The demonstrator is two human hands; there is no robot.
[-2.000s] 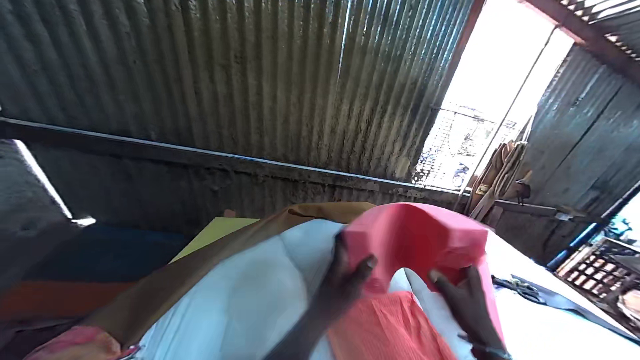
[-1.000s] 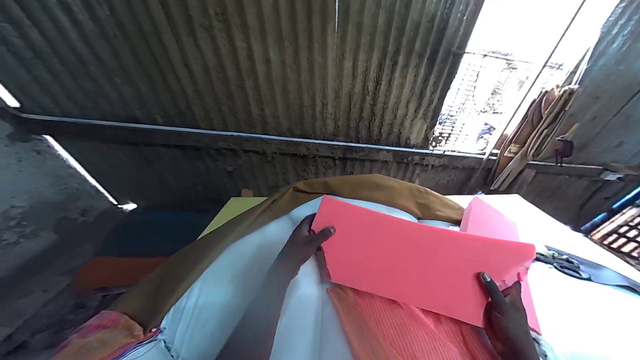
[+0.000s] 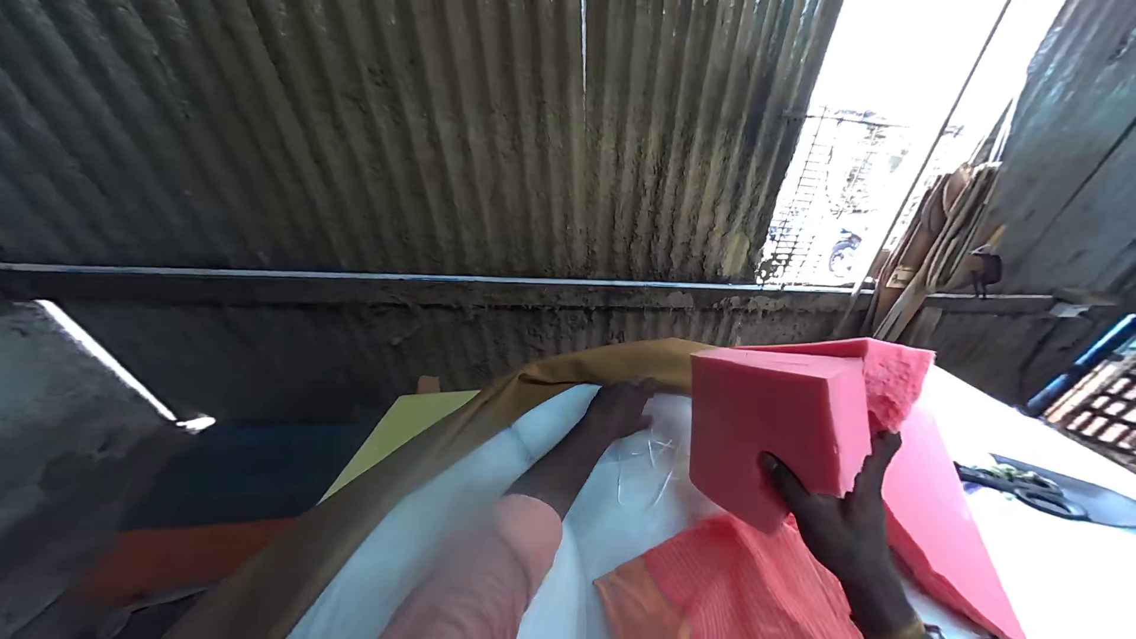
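My right hand (image 3: 839, 515) grips a folded pink foam block (image 3: 763, 417) from below, thumb on its front face and fingers at its right side. A second pink foam piece (image 3: 945, 524) lies under and to the right of that wrist. Reaching forward, my left hand (image 3: 626, 404) rests at the white lining (image 3: 550, 470) beside the brown fabric edge (image 3: 612, 359); its fingers are partly blurred, and no held thing shows. Loose white threads (image 3: 657, 457) lie on the lining near it. Coral ribbed cloth (image 3: 737, 577) bunches below the block.
Black-handled scissors (image 3: 1034, 493) lie on the white surface at right, by a dark flat blade-like piece (image 3: 1078, 488). A yellow sheet (image 3: 399, 435) shows behind the brown fabric. A corrugated metal wall (image 3: 444, 151) stands behind, with wooden strips (image 3: 932, 240) leaning by the opening.
The pink foam sheet, spread flat between both hands one second ago, is now folded into a block in the right hand. My left hand has let go of it and moved to the lining.
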